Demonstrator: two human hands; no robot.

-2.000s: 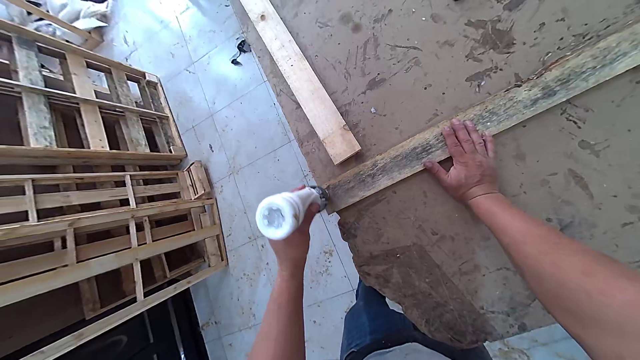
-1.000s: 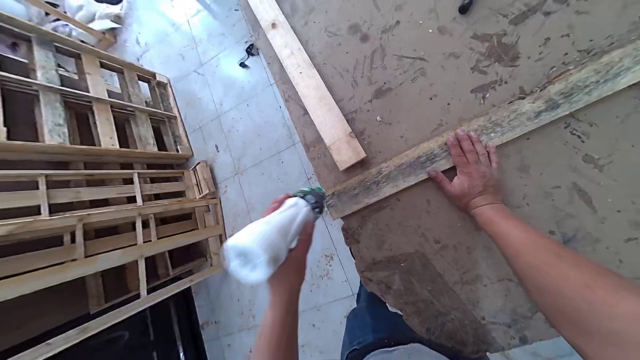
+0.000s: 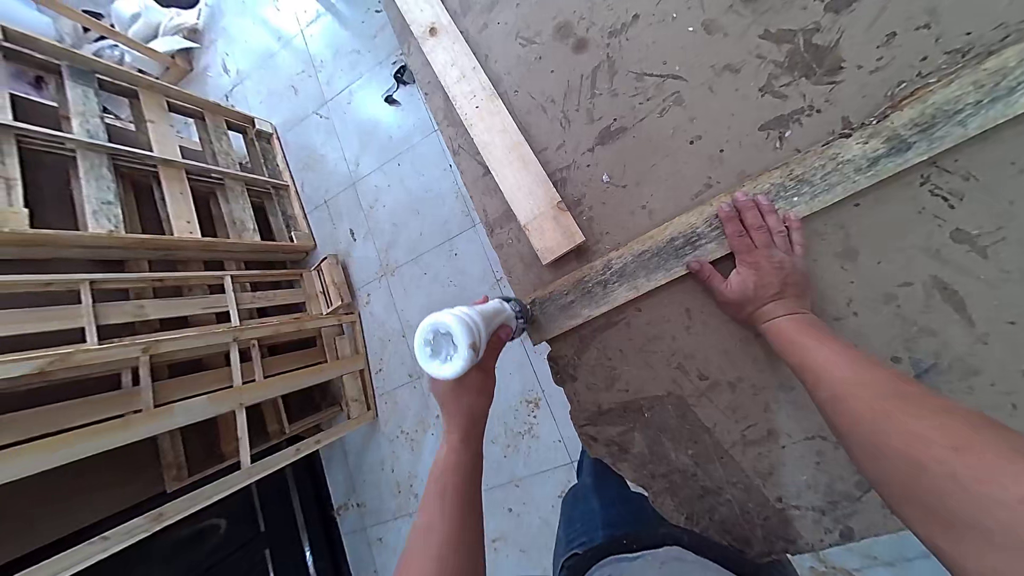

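My left hand (image 3: pixel 472 376) is closed around a white plastic bottle (image 3: pixel 446 342), its base toward the camera and its dark cap end against the left end of a weathered wooden board (image 3: pixel 640 268). That board lies slantwise across a brown, stained work surface (image 3: pixel 680 80). My right hand (image 3: pixel 760 256) rests on the board's lower edge, palm down with fingers spread and the thumb apart. Above the board's left end lies a paler wooden board (image 3: pixel 496 128), its near end just short of the weathered one. What the bottle's mouth does is hidden.
Wooden pallets (image 3: pixel 160 176) stand at the left, beside the tiled floor (image 3: pixel 416 192). A small black object (image 3: pixel 398 84) lies on the tiles. White bags (image 3: pixel 156 28) are at the top left. The work surface has a ragged lower left edge (image 3: pixel 564 392).
The white bottle, stretched toward the lower left a second ago, now points its base more toward the camera. My right hand stays on the weathered board.
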